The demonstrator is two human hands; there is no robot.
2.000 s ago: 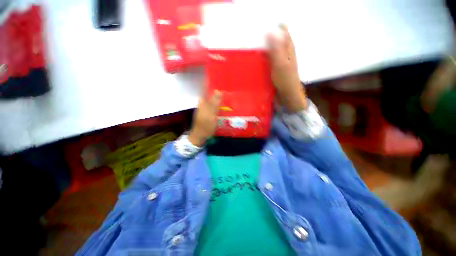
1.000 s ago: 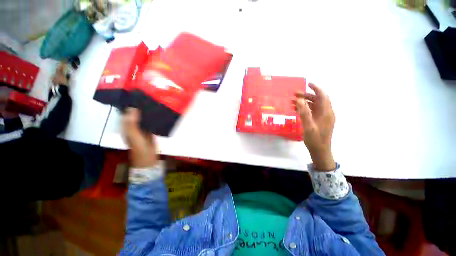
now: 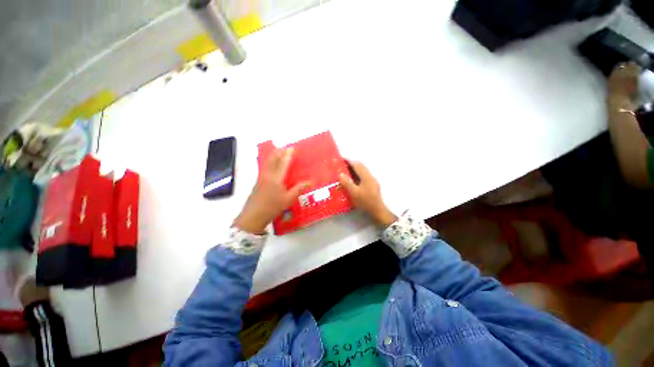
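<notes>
A low pile of flat red sleeve blanks (image 3: 313, 162) lies on the white table in front of me, printed side up, with a white label patch near its lower part. My left hand (image 3: 267, 193) rests on the pile's left side, thumb and fingers spread. My right hand (image 3: 367, 192) is at the pile's right edge, thumb on the red card and fingers at the edge. A small dark patch shows beside the right fingers; I cannot tell what it is. Several finished sleeved boxes (image 3: 104, 215), red above and black below, stand in a row at left.
A black smartphone (image 3: 220, 167) lies left of the pile. A grey metal cylinder (image 3: 224, 36) is near the wall. Black boxes or trays (image 3: 516, 20) are at the far right, near a co-worker's hand (image 3: 624, 82). A striped black sleeve (image 3: 46, 330) is at lower left.
The sleeved box in my left hand has been let go, and sleeved boxes stand at left. My left hand has moved onto the red pile. The view has turned, showing the phone uncovered.
</notes>
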